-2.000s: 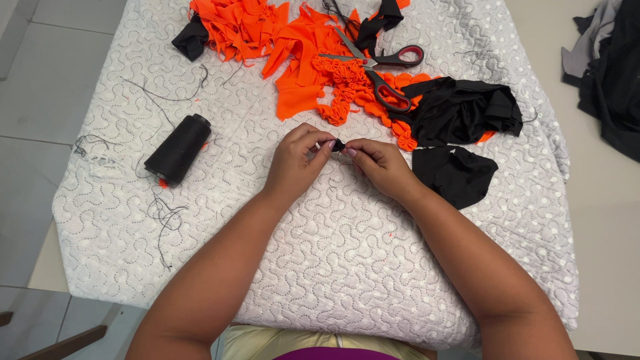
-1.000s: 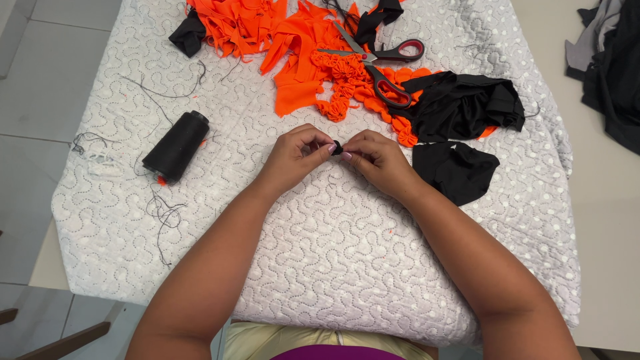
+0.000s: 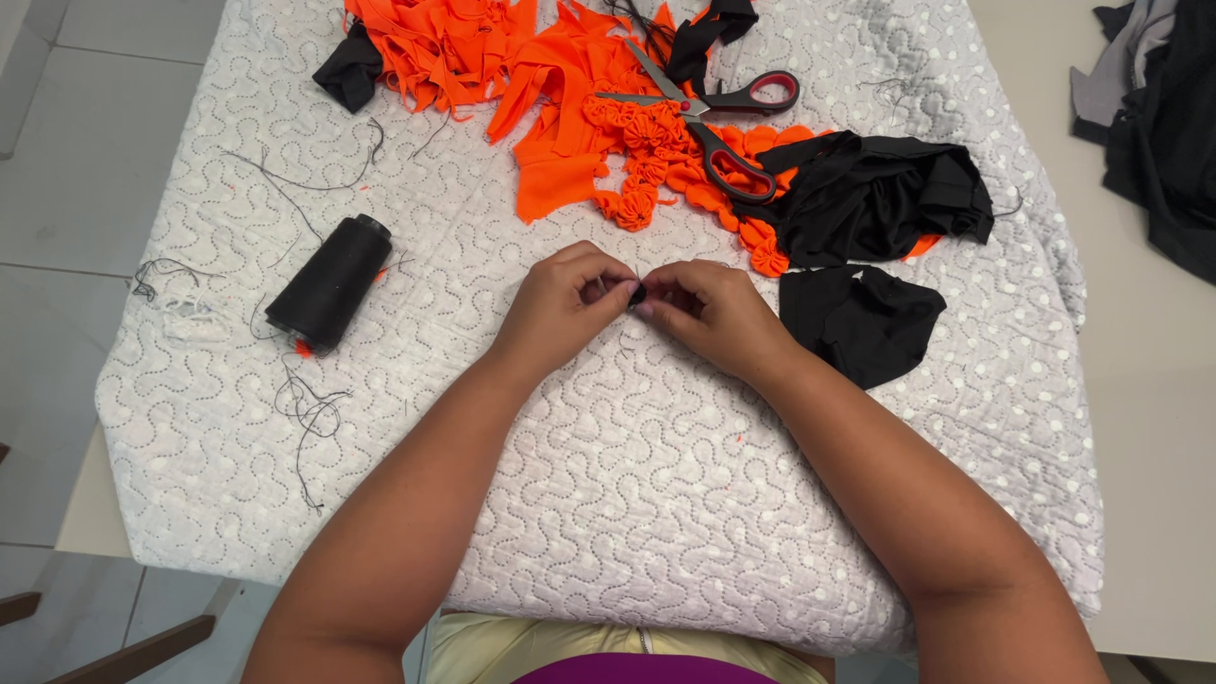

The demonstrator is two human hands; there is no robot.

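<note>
My left hand (image 3: 578,302) and my right hand (image 3: 708,309) meet at the middle of the quilted cover, their fingertips pinching a small piece of black fabric (image 3: 636,295) between them. A thin dark line, needle or thread, stands up from it; which one I cannot tell. Just right of my right hand lies a flat black fabric scrap (image 3: 869,323). Beyond the hands are gathered orange fabric rosettes (image 3: 635,204), and open scissors (image 3: 696,107) with black and red handles rest across them. A cone of black thread (image 3: 332,285) lies on its side to the left.
Orange fabric strips (image 3: 446,52) are heaped at the far side, with a black scrap (image 3: 350,71) beside them. Bunched black fabric (image 3: 874,199) lies right of the scissors. Loose black threads (image 3: 309,408) are on the quilted cover (image 3: 665,532). More dark fabric (image 3: 1168,142) sits at far right.
</note>
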